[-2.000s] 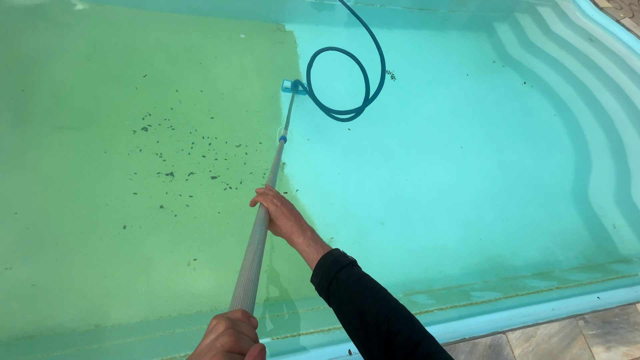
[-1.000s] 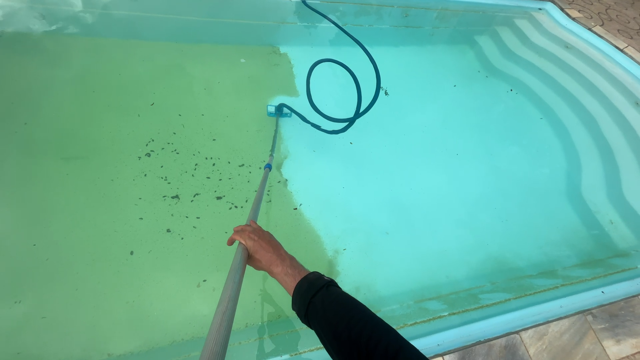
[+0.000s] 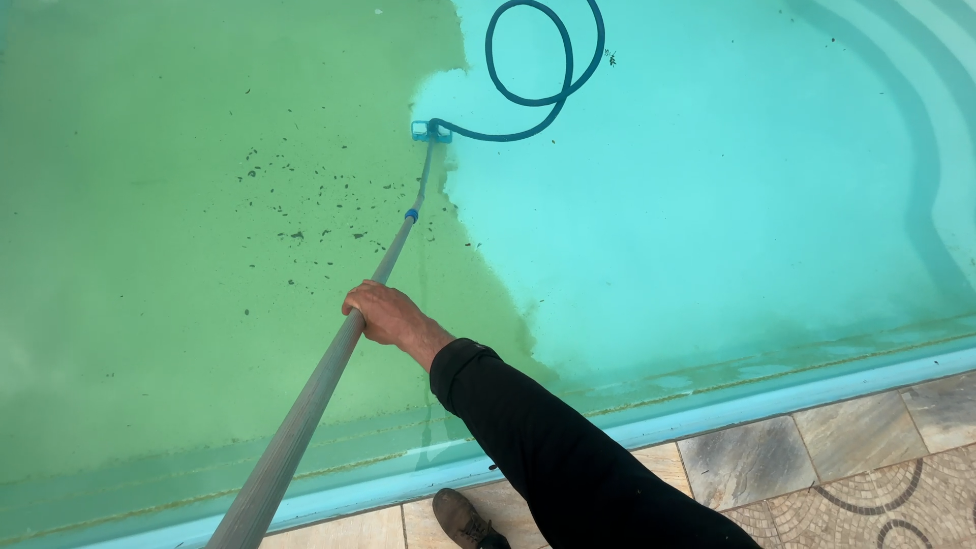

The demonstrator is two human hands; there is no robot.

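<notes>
My right hand (image 3: 393,314), below a black sleeve, is closed around the grey ribbed telescopic pole (image 3: 305,408). The pole slants away over the water, with a blue locking collar (image 3: 412,215) partway along. At its far end a light-blue pool vacuum head (image 3: 431,131) rests under water on the floor, at the border between green sediment (image 3: 175,252) and the bright blue bottom (image 3: 686,213). A dark blue hose (image 3: 507,138) runs from the head and loops to its right. The pole's near end leaves the frame at the bottom; my left hand is out of view.
The pool's light-blue edge (image 3: 801,396) crosses the lower part of the view, bordered by stone tiles (image 3: 747,461). A brown shoe (image 3: 459,518) stands on them close to the edge. Submerged steps (image 3: 923,137) curve at the upper right. Dark debris (image 3: 296,235) is scattered over the green area.
The view has tipped down, bringing in the shoe and more paving. The vacuum head now sits farther into the green area, and a cleared notch shows around it. My left hand, visible two seconds ago, has left the view.
</notes>
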